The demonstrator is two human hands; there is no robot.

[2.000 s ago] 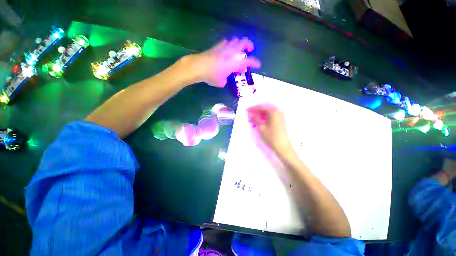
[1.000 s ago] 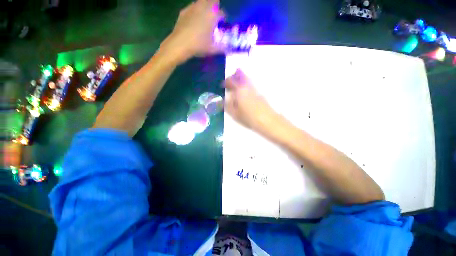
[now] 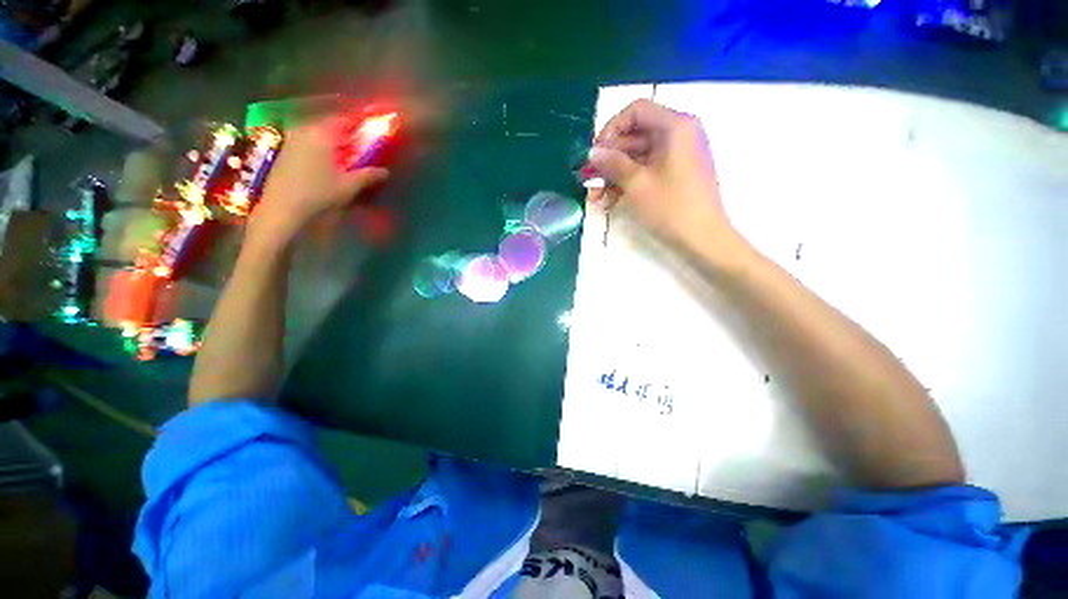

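Observation:
My left hand (image 3: 307, 176) is at the upper left, closed around a light-up unit (image 3: 372, 138) that glows red at its end. The fingers hide most of the unit. My right hand (image 3: 662, 164) is over the upper left edge of the white work sheet (image 3: 750, 351), with its fingertips pinched on a small piece (image 3: 593, 181). The piece shows pale and pink and is mostly hidden by the fingers. Several thin round discs (image 3: 521, 253), clear to pink, lie overlapping on the dark green surface between my hands.
Several waiting units (image 3: 182, 234) glow in a slanted group at the left, with a green-lit one (image 3: 80, 252) beyond them. Blue light falls on the far side, where a dark unit (image 3: 966, 20) shows at the top right. Blue handwriting marks the sheet's lower left.
My left hand has moved left and nearer with the unit, whose glow changed from purple to red. My right hand stays at the sheet's left edge. The view has shifted left.

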